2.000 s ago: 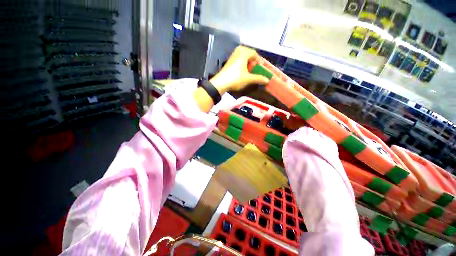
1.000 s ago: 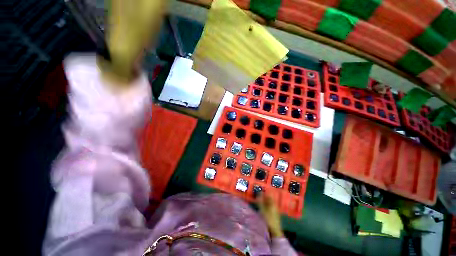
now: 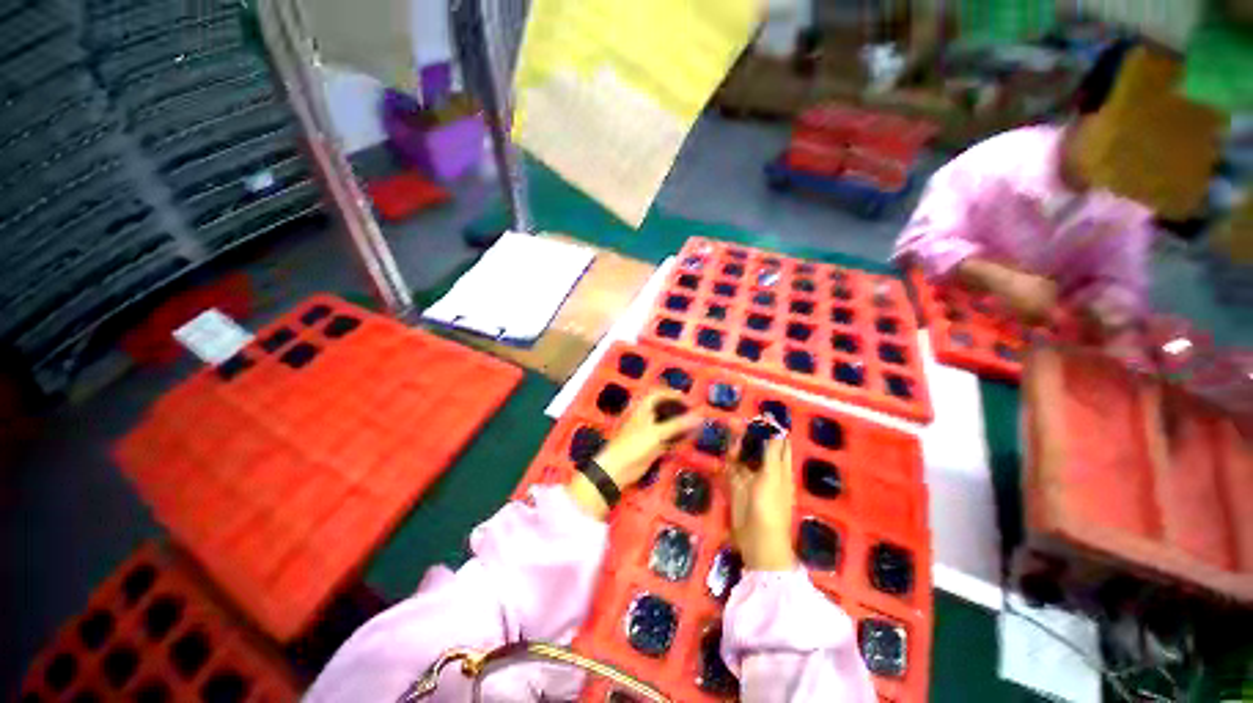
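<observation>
A red-orange working tray (image 3: 900, 494) with square pockets lies before me, many pockets holding small dark watch-like units (image 3: 672, 554). My left hand (image 3: 635, 451), with a black wristband, is over its upper left part, fingertips at a pocket. My right hand (image 3: 764, 501) is beside it to the right, fingertips at a dark unit (image 3: 760, 438). The hands are a short way apart. Whether either grips a unit is blurred. A second filled tray (image 3: 790, 327) lies just beyond on a white sheet.
A mostly empty red-orange tray (image 3: 330, 446) is left, another filled tray (image 3: 165, 639) lower left. A clipboard with paper (image 3: 511, 286) is back left. A large-compartment tray (image 3: 1099, 440) is right. Yellow paper (image 3: 625, 96) hangs above. A person in pink (image 3: 1003, 206) works at back right.
My left hand has come down from up by the overhead shelf to the working tray. My right hand is now on the tray beside it. The view has tilted down from the shelf's stacked trays.
</observation>
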